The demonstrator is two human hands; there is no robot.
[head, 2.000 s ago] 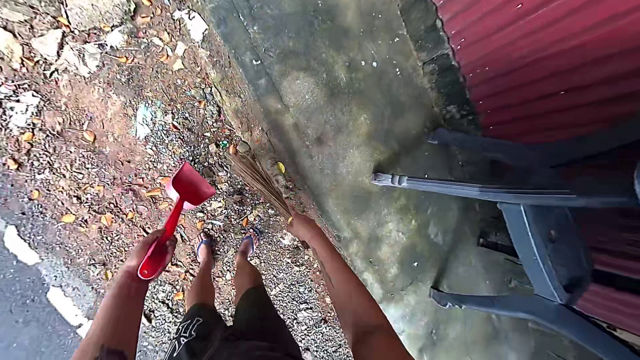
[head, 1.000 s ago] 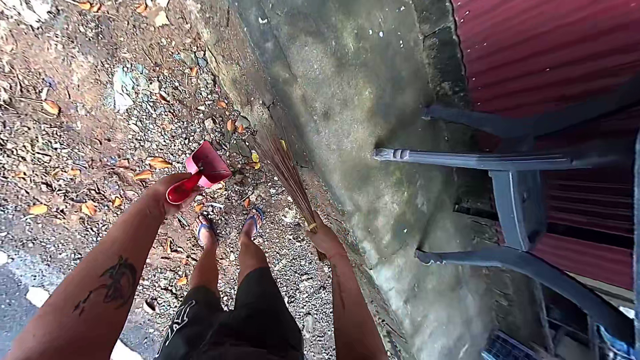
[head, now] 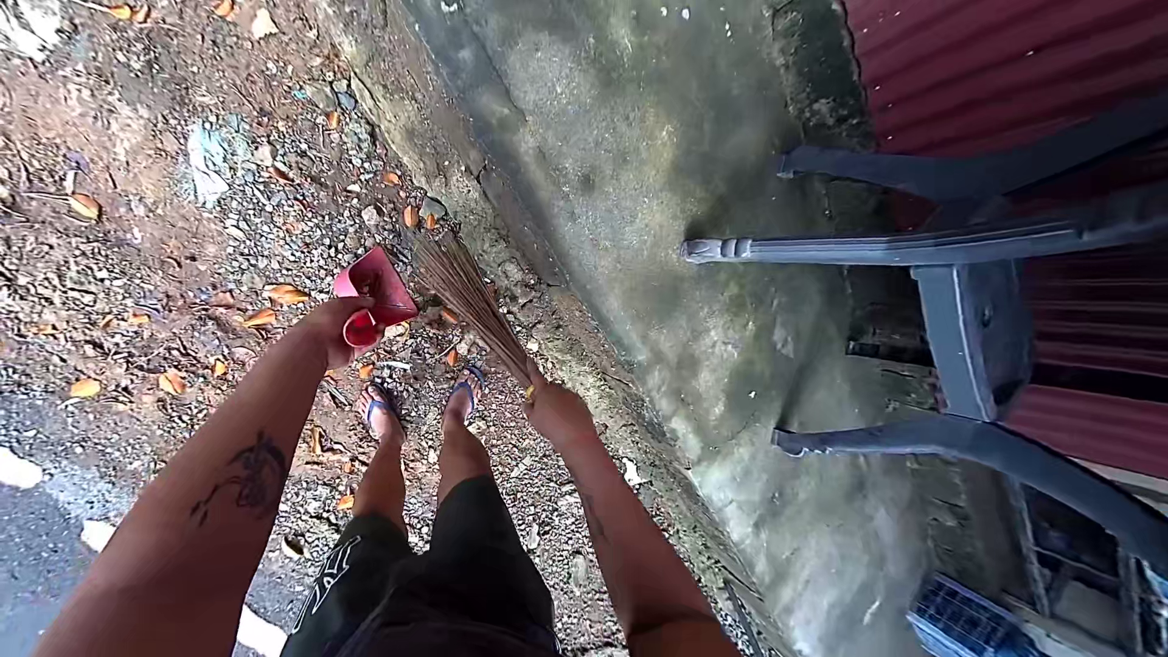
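My left hand [head: 336, 332] is closed around the handle of a red plastic dustpan [head: 389, 288], held above the gravel with its scoop pointing away from me. What lies inside the scoop is too small to name. In my right hand [head: 558, 412] is the bound end of a stick broom [head: 476, 301]. Its bristle tips fan out just right of the dustpan, close to the ground. Orange dry leaves [head: 286, 294] lie on the gravel around the dustpan and near my feet in flip-flops [head: 466, 391].
A raised concrete slab [head: 639, 182] runs diagonally along the right. On it stands a dark plastic chair [head: 967, 338], beside red corrugated sheeting [head: 1004, 64]. A blue plastic crate [head: 967, 619] sits at lower right. Asphalt with a white line [head: 18, 469] lies at lower left.
The dustpan, still in my left hand, has turned from lying lengthwise in view to its scoop pointing away, and has come nearer the broom. The broom stays in my right hand.
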